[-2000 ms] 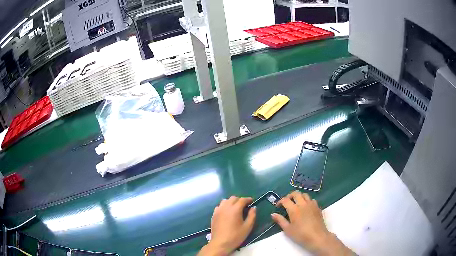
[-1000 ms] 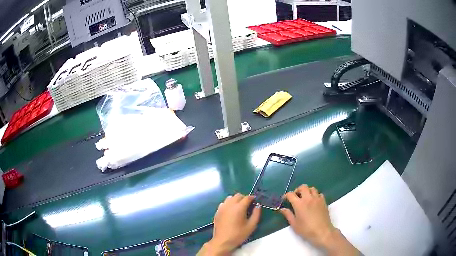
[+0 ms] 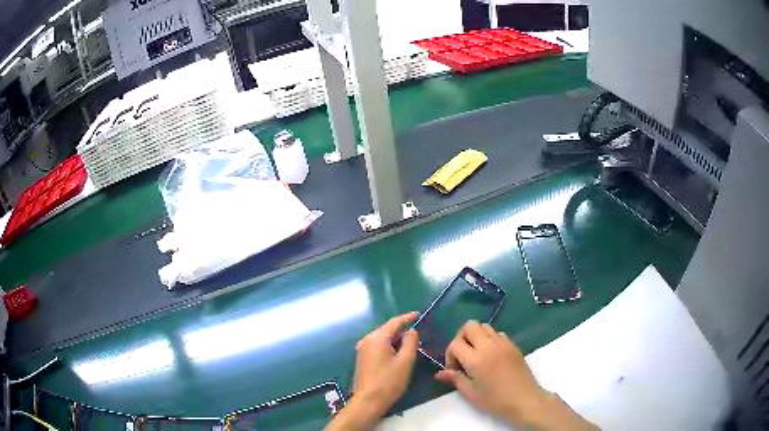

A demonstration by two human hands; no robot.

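A phone middle frame (image 3: 487, 283), a thin dark outline with a see-through centre, is tilted between my hands over the green belt. My left hand (image 3: 385, 362) grips its left edge with thumb and fingers. My right hand (image 3: 485, 364) is at its lower right edge, fingers bent and partly covering it. Another middle frame (image 3: 550, 263) lies on the belt to the right. A row of frames (image 3: 181, 423) lies end to end along the near left belt edge, partly cut off by the picture's edge.
The green conveyor belt (image 3: 396, 261) carries bright reflections. A white sheet (image 3: 624, 362) lies at the near right. Beyond are a metal post (image 3: 377, 135), a yellow packet (image 3: 456, 171), a plastic bag with white cloths (image 3: 240, 223) and a white bottle (image 3: 291, 158). A grey machine (image 3: 734, 219) stands right.
The earlier held frame is away from my hands; a frame lies farther right on the belt. My hands now hold a frame at its sides, turned diagonally. The near-left row has shifted. Another frame shows by the machine.
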